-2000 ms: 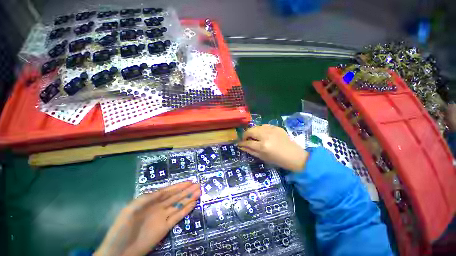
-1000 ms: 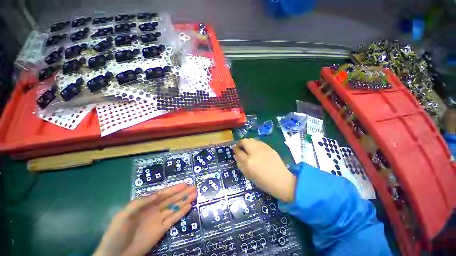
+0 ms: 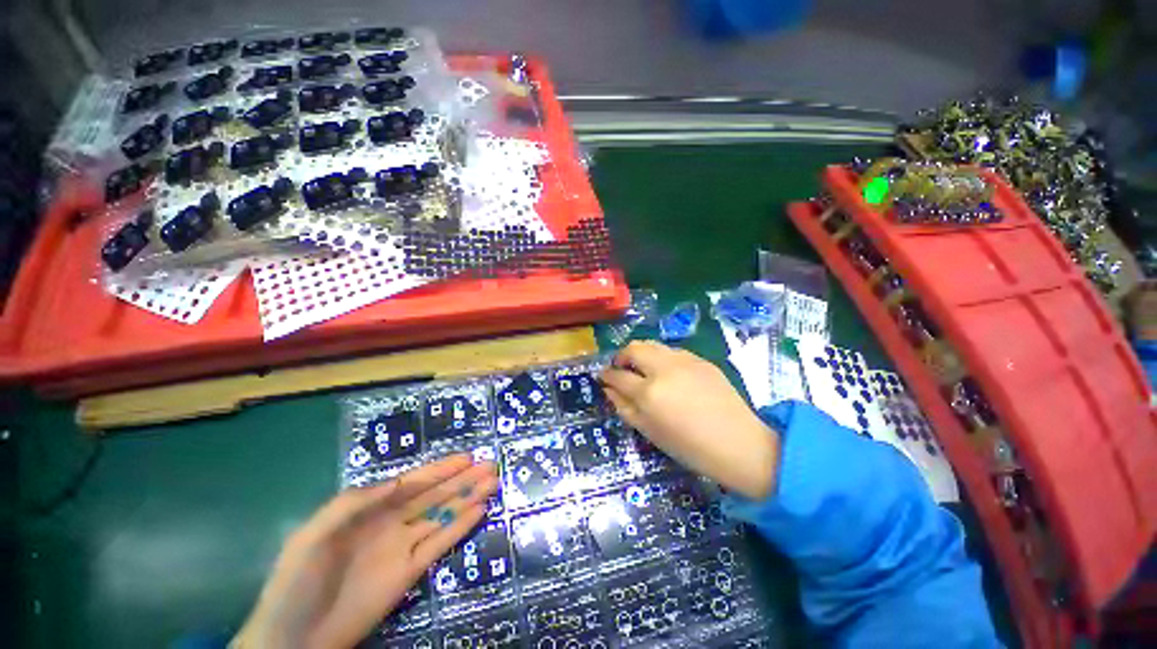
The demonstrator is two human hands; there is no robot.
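Observation:
A clear blister tray [image 3: 653,558] lies under my hands. Flat black panels [image 3: 385,437] with pale rings and squares fill its upper pockets; lower pockets show ring outlines. My left hand [image 3: 374,539] rests palm up over the tray's left side, with a few tiny blue pieces [image 3: 439,515] on its fingers. My right hand [image 3: 692,412] is at the tray's top right, thumb and fingertip together beside the black panel [image 3: 580,393] there. Whether a tiny piece is between the fingertips cannot be seen.
A red bin [image 3: 381,317] at back left holds dot sheets [image 3: 324,294] and a clear tray of black housings [image 3: 333,190]. A tan strip [image 3: 317,378] lies before it. Blue bags [image 3: 751,307] and dot sheets [image 3: 837,380] lie right of the tray. Ribbed red bins [image 3: 1015,330] stand farther right, near wired components [image 3: 1015,146].
My right hand has moved a little down from its place beside the strip to the top-right panel, uncovering a small blue piece behind it. My left hand stays nearly still. The bin light changed from red to green.

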